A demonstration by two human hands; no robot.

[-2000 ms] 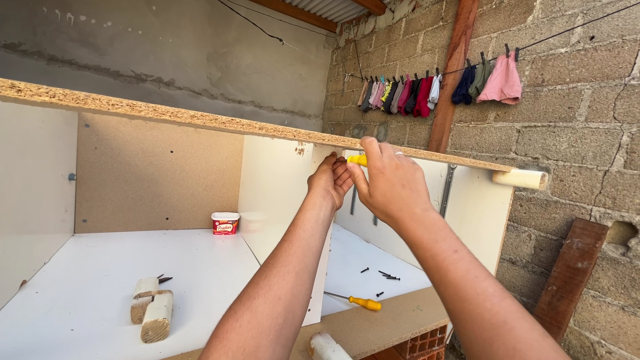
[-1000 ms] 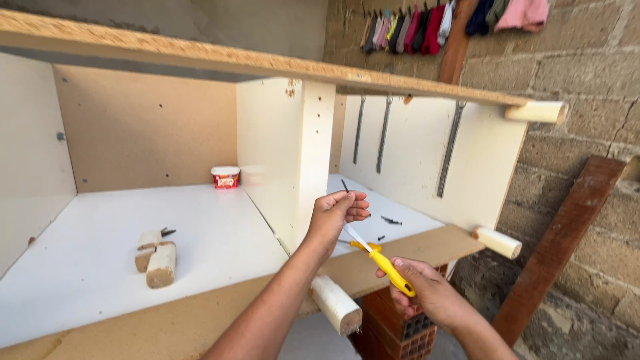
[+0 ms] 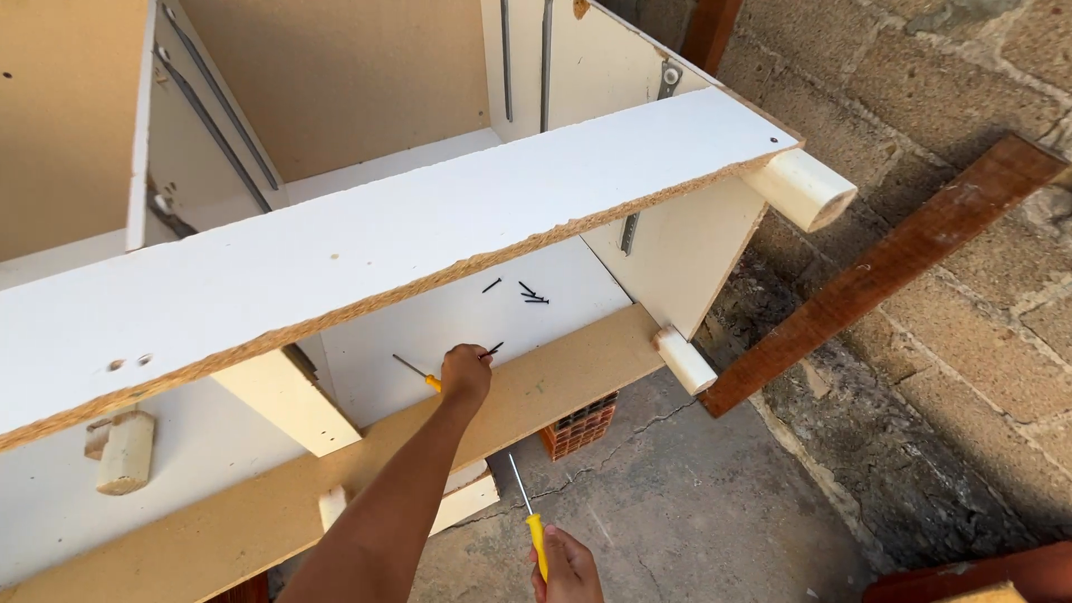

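Observation:
My left hand (image 3: 466, 373) reaches over the lower particleboard panel of a white cabinet, its fingers closed on dark screws (image 3: 494, 350). Beside it on the white inner surface lies a second screwdriver (image 3: 430, 381) with a yellow handle, partly hidden by the hand. Several loose black screws (image 3: 529, 293) lie farther back. At the bottom, my right hand (image 3: 567, 565) grips a yellow-handled screwdriver (image 3: 536, 528), its shaft pointing up over the concrete floor. The cabinet's white upper panel (image 3: 352, 243) crosses above both hands.
Wooden legs stick out from the panels at the upper right (image 3: 804, 191) and lower right (image 3: 685, 360). A loose wooden piece (image 3: 127, 452) lies inside at left. Hollow bricks (image 3: 579, 425) stand below the cabinet. A reddish wooden plank (image 3: 879, 276) leans by the block wall.
The view has swung down and to the right. My left hand has moved from near the screwdriver's tip to the cabinet's inner surface. My right hand has drawn away, still holding the screwdriver.

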